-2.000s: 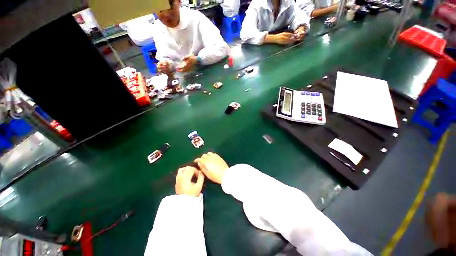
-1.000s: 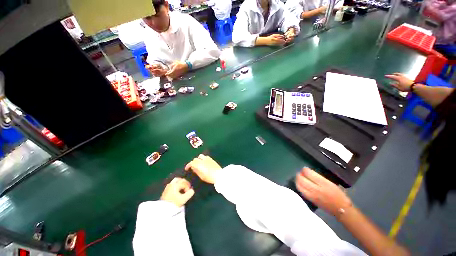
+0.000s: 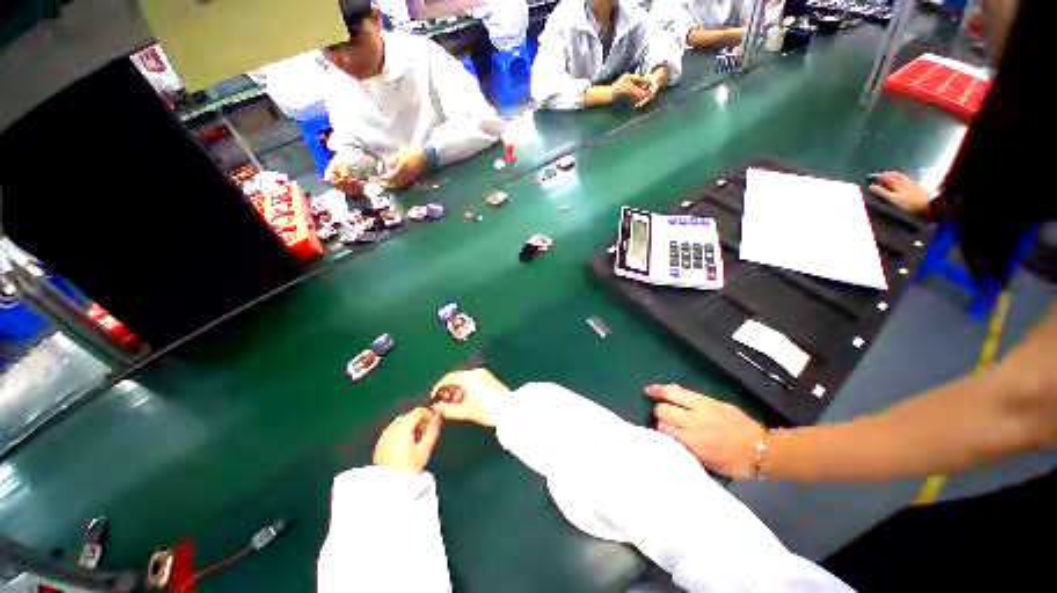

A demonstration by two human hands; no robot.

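Observation:
My left hand (image 3: 406,441) and my right hand (image 3: 471,399) meet low over the green bench, fingertips close together. Both hold small dark, reddish-brown parts (image 3: 446,396), mostly hidden by the fingers; I cannot tell whether it is one piece or two. Just beyond them lie two small watch inner assemblies: one (image 3: 364,365) with a dark end and a pale, reddish end, and one (image 3: 460,324) with a bluish end. Another dark and white unit (image 3: 536,247) lies farther off.
Black foam board (image 3: 719,304) at right carries a calculator (image 3: 670,248), white sheet (image 3: 811,226) and slip (image 3: 771,346). A person's hand (image 3: 707,429) rests on the bench close to my right sleeve. A lead (image 3: 269,534) lies lower left. Workers, a red tray (image 3: 284,220) and several units are across.
The other person's forearm has come in from the right and its hand now rests on the bench beside my right sleeve. My fingertips have come closer together. The view has shifted slightly.

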